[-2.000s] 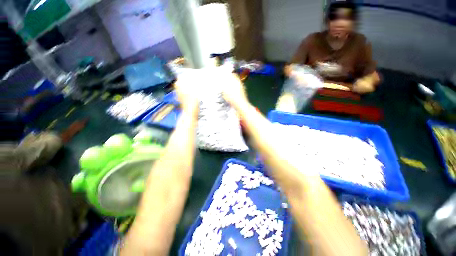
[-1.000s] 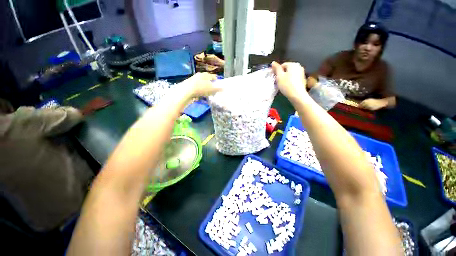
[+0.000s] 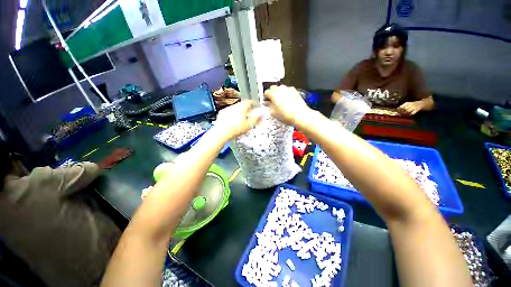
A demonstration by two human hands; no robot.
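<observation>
A large clear bag (image 3: 266,154) full of small white parts stands upright on the dark green bench. My left hand (image 3: 238,119) and my right hand (image 3: 284,104) grip its gathered top, close together. The shallow blue parts tray (image 3: 348,246) lies in front of the bag, with small white pieces spread over part of its bottom. The large blue bin (image 3: 448,182) holds more white parts behind my right forearm, which hides part of it.
A green fan (image 3: 227,193) stands left of the bag, partly behind my left forearm. A red bin (image 3: 301,144) is behind the bag. A person (image 3: 386,78) sits opposite; another person's sleeve (image 3: 61,182) is at left. Mottled parts (image 3: 469,249) lie at lower right.
My hands have moved closer together and slightly down, so the bag's top, spread wide one second ago, is now bunched. The camera view has shifted a little.
</observation>
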